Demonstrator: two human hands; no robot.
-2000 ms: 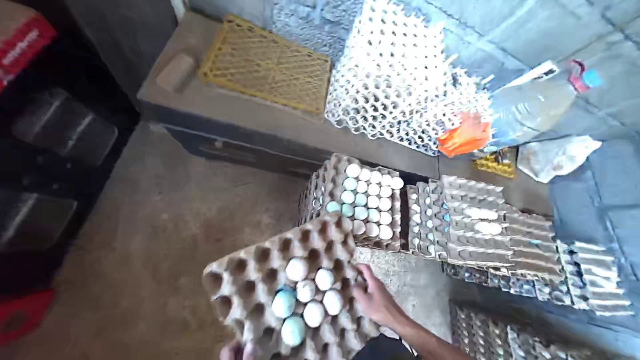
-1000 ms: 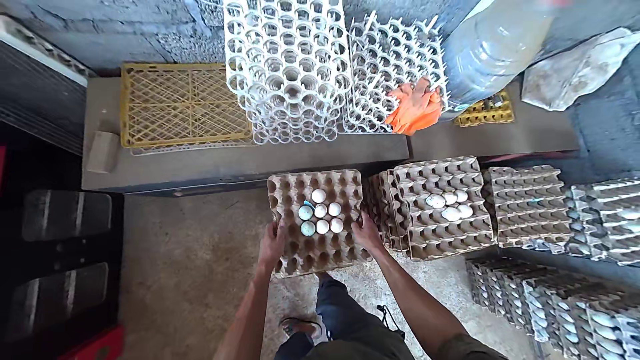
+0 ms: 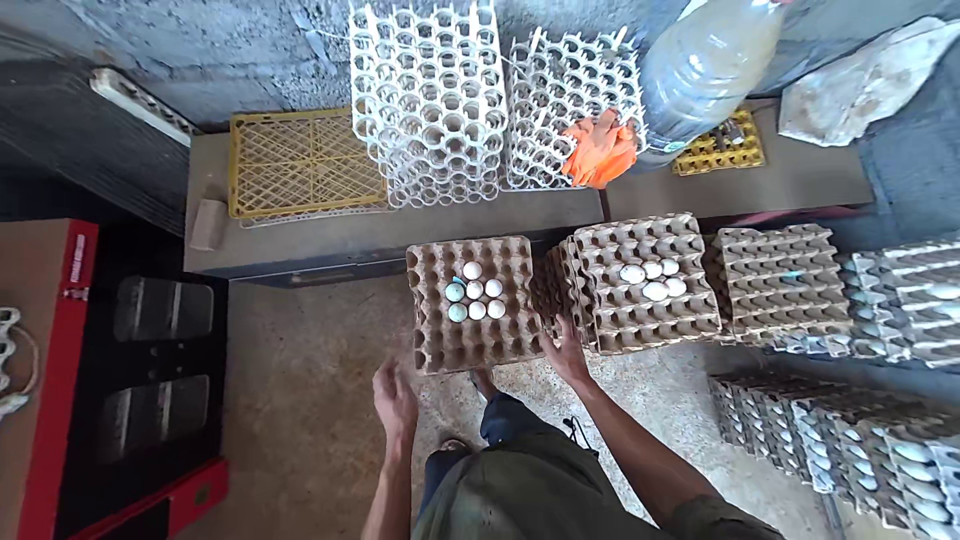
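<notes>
A brown pulp egg tray [image 3: 475, 349] rests on top of a stack, with several white and pale green eggs [image 3: 475, 289] grouped on it. My left hand [image 3: 395, 397] is off the tray's lower left side, holding nothing, fingers loosely apart. Beside the tray's lower right edge is my right hand [image 3: 564, 351], fingers spread; whether it touches the tray is not clear. Just right of that, a second pulp tray [image 3: 645, 322] tops another stack and carries several white eggs [image 3: 654, 279].
A ledge [image 3: 300, 244] along the wall holds a yellow plastic rack [image 3: 307, 161], white plastic egg trays [image 3: 431, 105], an orange glove-like item [image 3: 602, 150] and a large plastic bottle [image 3: 705, 71]. Stacked pulp trays [image 3: 787, 281] stand at right, egg-filled stacks [image 3: 847, 450] below.
The egg tray, held by both hands two seconds ago, now sits by the ledge. My left hand has come away from its left side. The view has shifted considerably.
</notes>
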